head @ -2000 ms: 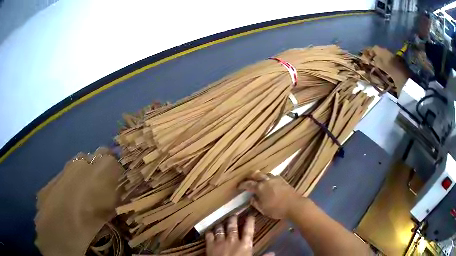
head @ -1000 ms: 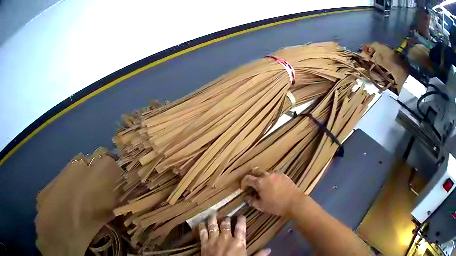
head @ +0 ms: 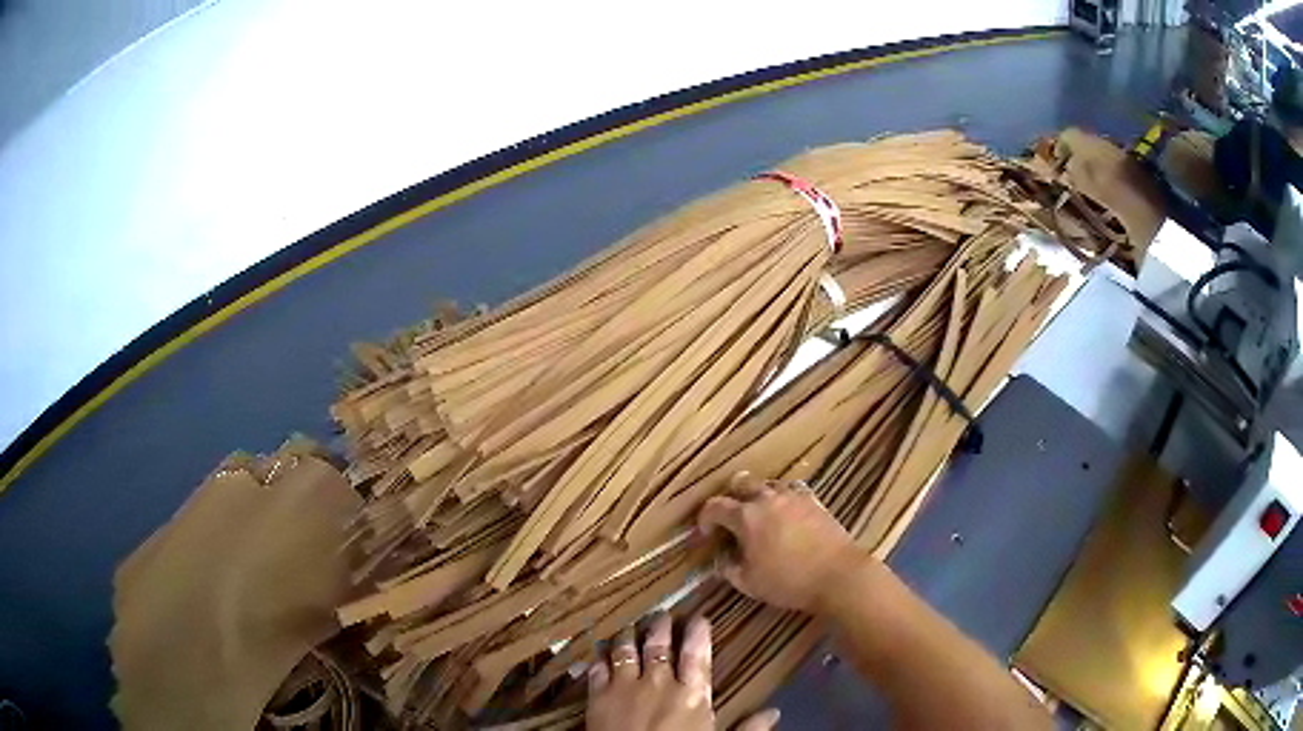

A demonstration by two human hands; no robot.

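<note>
A big heap of long narrow brown straps [head: 615,386] fills the middle of the head view, one bundle tied with a red-white tie [head: 815,204], the nearer one with a black tie [head: 922,374]. My right hand [head: 786,546] has its fingers curled around straps of the nearer bundle; its fingertips are partly hidden. My left hand [head: 653,683] lies on the straps at the bottom edge, fingers apart, rings showing, partly cut off. A white strip [head: 822,351] shows between the bundles.
Brown panels [head: 236,586] lie at the lower left. A dark mat [head: 1000,500] is right of the straps. A yellow-gold plate [head: 1115,600] and the white machine with a red switch [head: 1270,520] stand at the right. A person's dark clothing shows at the upper right.
Straps near my hands have shifted and now cover most of the white strip's near part. My left hand has moved slightly; my right hand stays at about the same place.
</note>
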